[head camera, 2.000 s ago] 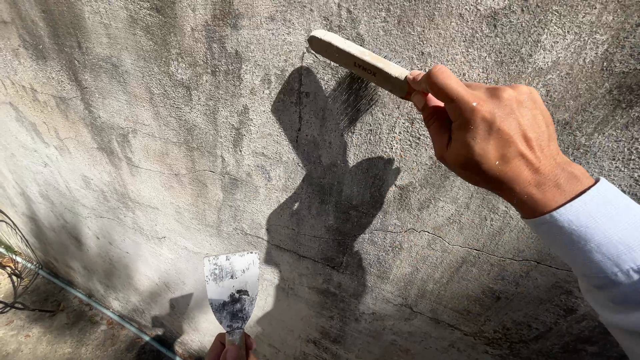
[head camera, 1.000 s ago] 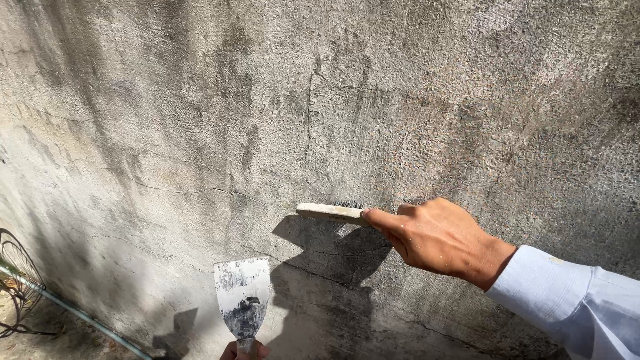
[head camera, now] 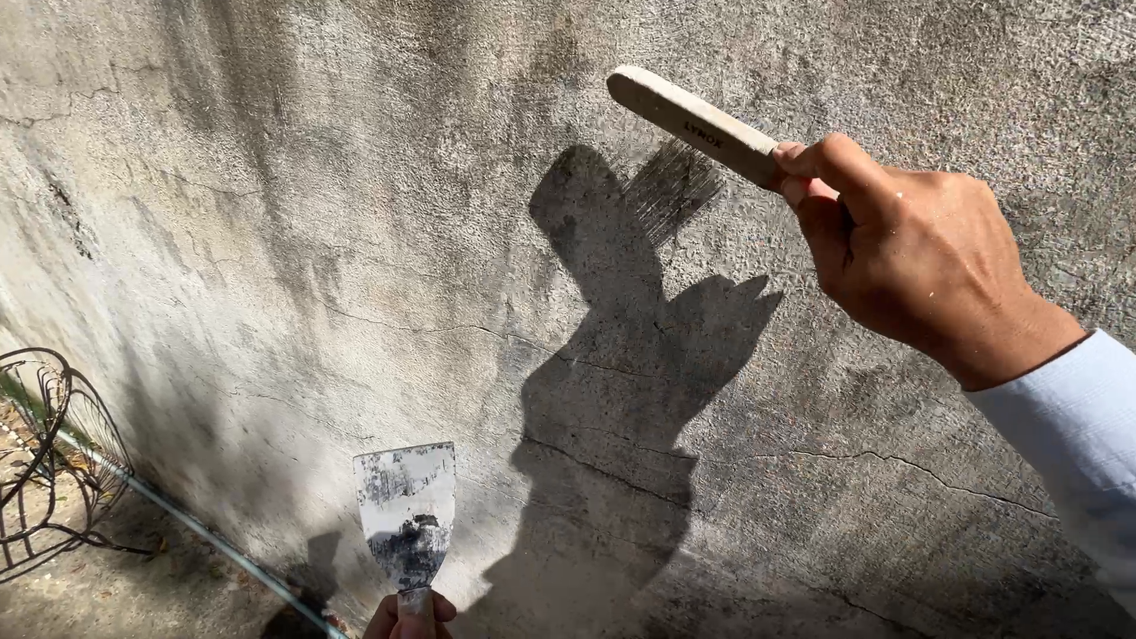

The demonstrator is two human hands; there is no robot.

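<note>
My right hand, at the right, grips the handle end of a wire brush with a pale wooden back. The brush tilts up to the left in front of a rough, stained masonry wall; its bristles face away from me, and only their shadow shows on the wall. Whether they touch the wall I cannot tell. At the bottom, my left hand holds a putty knife upright by its handle. White and dark residue covers the blade. Most of the left hand is cut off by the frame edge.
Thin cracks run across the lower wall. A curved dark metal wire frame stands on the ground at the lower left. A thin pale green pipe or hose lies along the wall's base.
The brush went from high on the wall down to mid-wall one second ago, and is now raised again in my right hand. My left hand keeps the putty knife low in view.
</note>
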